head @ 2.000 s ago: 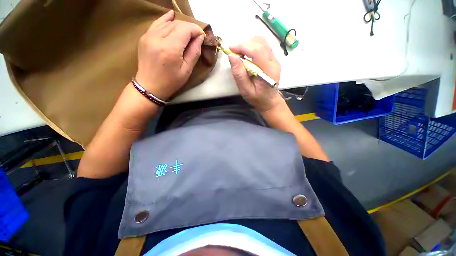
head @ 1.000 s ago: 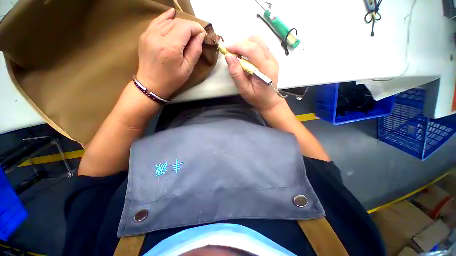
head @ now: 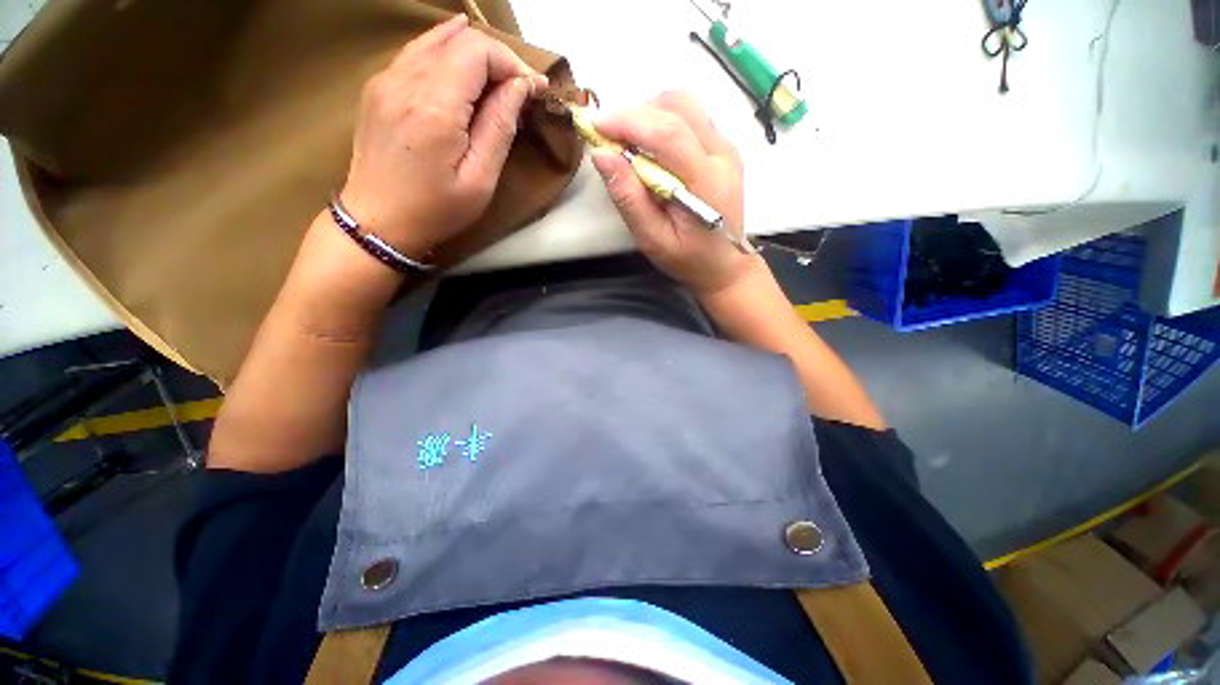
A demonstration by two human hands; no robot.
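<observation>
A large brown fabric bag (head: 241, 161) lies on the white tabletop at the left and hangs over its front edge. My left hand (head: 435, 134) lies on the bag and pinches its right end near a small tab (head: 559, 96) between thumb and forefinger. My right hand (head: 682, 187) holds a pale yellow pen-like thread burner (head: 652, 174) with a silver rear end. Its front end is at the tab, close to my left fingertips. The exact tip is too small to make out. A small ring shows beside the tab.
A green-handled tool (head: 763, 78) with a dark piece beside it lies on the white table (head: 883, 161). Dark-looped snips (head: 1003, 38) lie farther right. Blue crates (head: 1117, 351) stand below the table's right edge, with cartons (head: 1090, 589) at the lower right.
My left hand has shifted slightly left and its fingers have moved a little at the tab. My right hand and the pen have moved slightly left.
</observation>
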